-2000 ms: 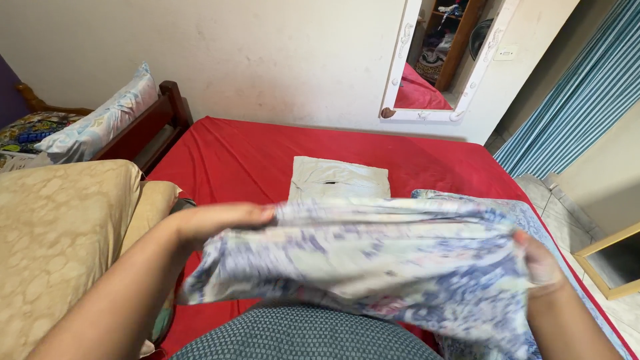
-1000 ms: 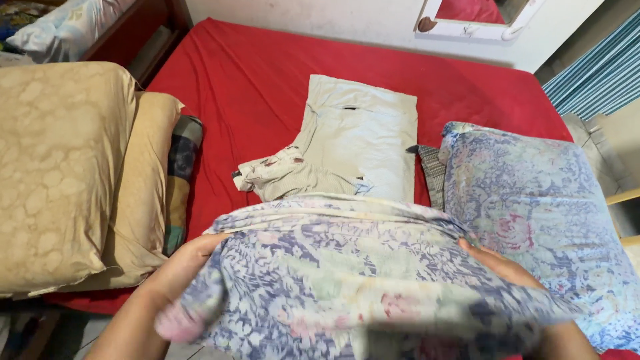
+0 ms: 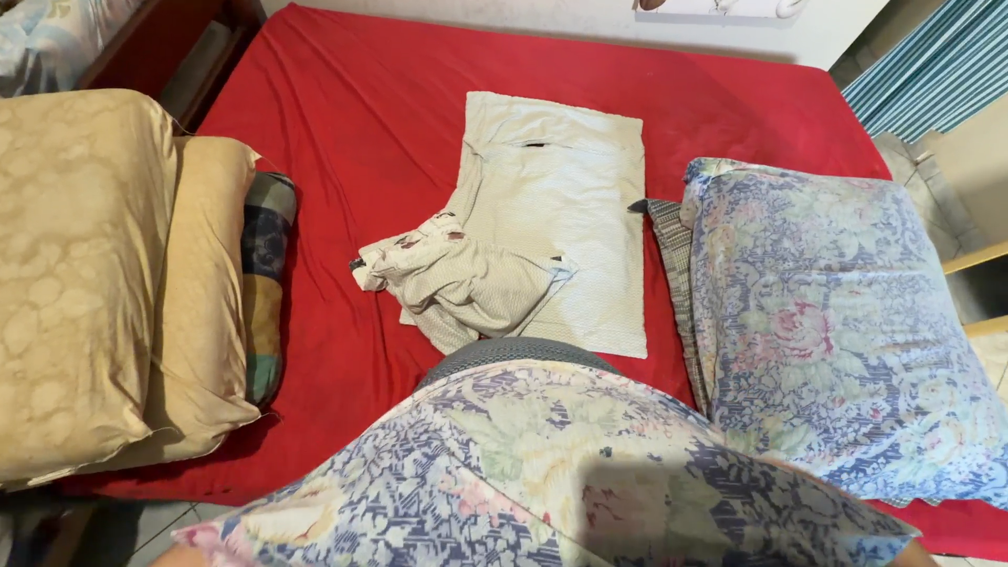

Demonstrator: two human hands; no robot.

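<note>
A floral fabric piece in blue, white and pink (image 3: pixel 512 472) spreads across the front of my body, over dark patterned clothing (image 3: pixel 520 352). Only a sliver of skin from my left hand or forearm (image 3: pixel 177 557) shows beside its lower left corner. Similar skin of my right hand or forearm (image 3: pixel 913 554) shows at the lower right corner. The fingers of both are hidden or out of frame. Beyond the fabric, a cream textured cloth (image 3: pixel 583 213) lies flat on the bed, with a bunched part (image 3: pixel 472 279) at its near left.
Two beige-covered pillows or cushions (image 3: pixel 71 276) (image 3: pixel 205 299) and a dark multicoloured fabric item (image 3: pixel 266 291) lie left on the red bedsheet (image 3: pixel 354 102). A floral-covered pillow (image 3: pixel 819 315) rests right, over a grey woven item (image 3: pixel 676 260). A wooden bed frame (image 3: pixel 181 63) stands at upper left.
The floral fabric has come down from in front of me and now lies against my body. My hands have moved down and apart, mostly out of sight. The view has tilted downward.
</note>
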